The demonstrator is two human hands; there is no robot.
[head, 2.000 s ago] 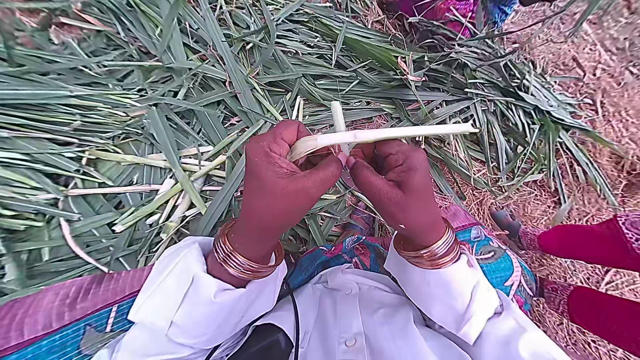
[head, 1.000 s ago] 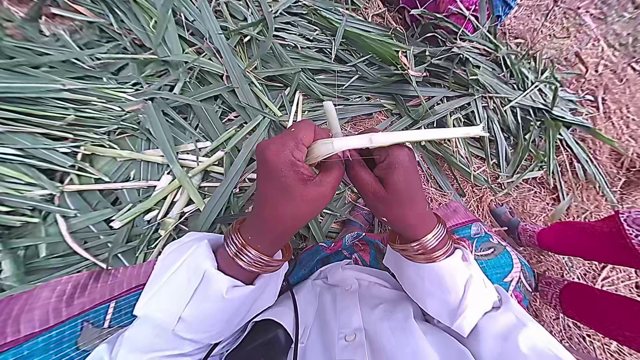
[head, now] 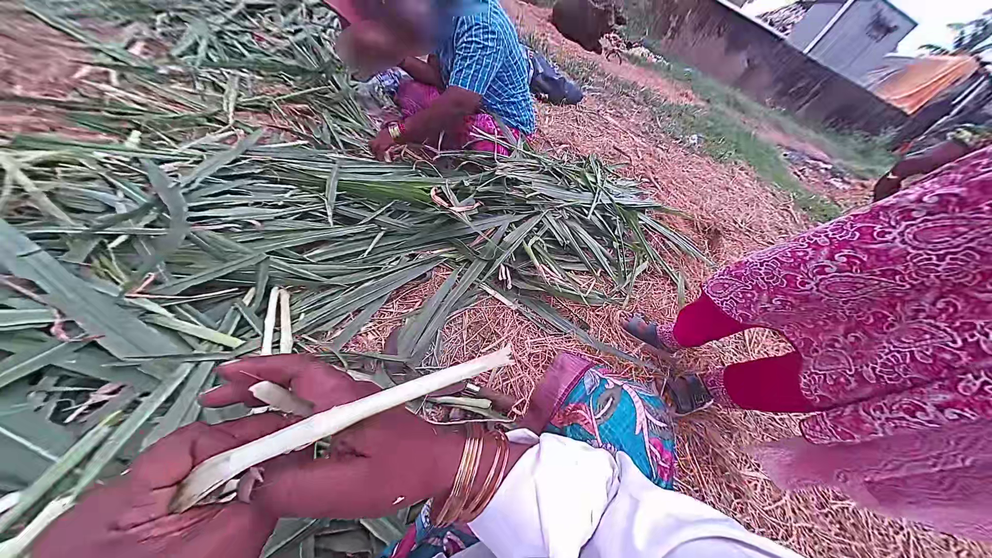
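A pale peeled stalk (head: 349,415) slants across both hands, its cut end pointing up and right over the straw. The stalk's lower end lies in my left hand (head: 167,484), whose fingers curl around it at the lower left. My right hand (head: 341,457) crosses beside it, palm side up, with a short stalk piece (head: 283,399) between its fingers and gold bangles at the wrist. Loose shreds of husk show between the palms. Some of the fingers are hidden behind the stalk and each other. Long green leaves (head: 325,209) lie heaped beyond the hands.
A person in a blue checked shirt (head: 492,58) sits at the leaf heap's far side. At the right stands a person in a pink patterned garment (head: 891,294), feet on dry straw (head: 480,325). A wall (head: 721,46) and a grey shed (head: 860,35) are farther back.
The view has swung up and right, bringing the seated person and the wall into sight. My hands have shifted to the lower left and my right palm has turned up.
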